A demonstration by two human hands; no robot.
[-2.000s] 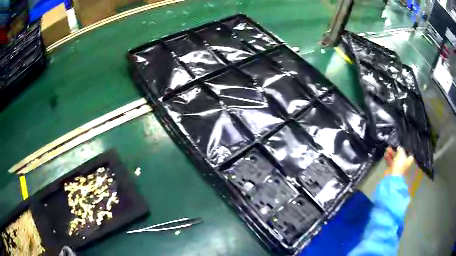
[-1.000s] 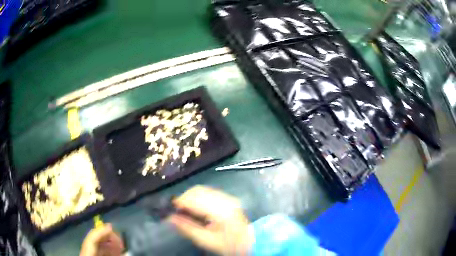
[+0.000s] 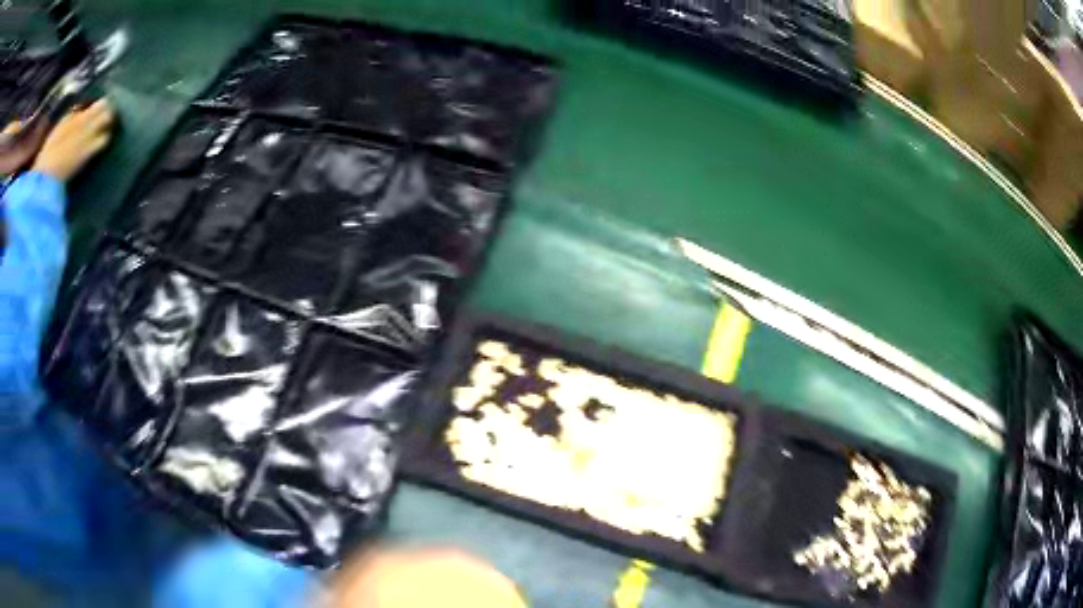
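A blurred hand, which appears to be my left hand (image 3: 428, 582), is cut off by the bottom edge, below the left parts tray. Its fingers and anything in them are hidden. My right hand is not in view. The black left parts tray (image 3: 570, 538) is densely covered with cream-white pieces. The right parts tray (image 3: 778, 523) butts against it and holds a looser heap of small pale pieces (image 3: 885, 523) towards its right side. A large glossy black compartment tray (image 3: 285, 238) lies to the left.
Another person's hand (image 3: 77, 140) and blue sleeve (image 3: 33, 273) are at the far left. Two pale strips (image 3: 855, 344) lie beyond the trays. Yellow tape (image 3: 727, 341) marks the green bench. More black trays are at the right edge (image 3: 1045, 475) and top (image 3: 736, 42). Cartons stand top right.
The view has swung left, so the parts trays now lie further right. The right hand, which held a dark object one second ago, and the tweezers are out of view.
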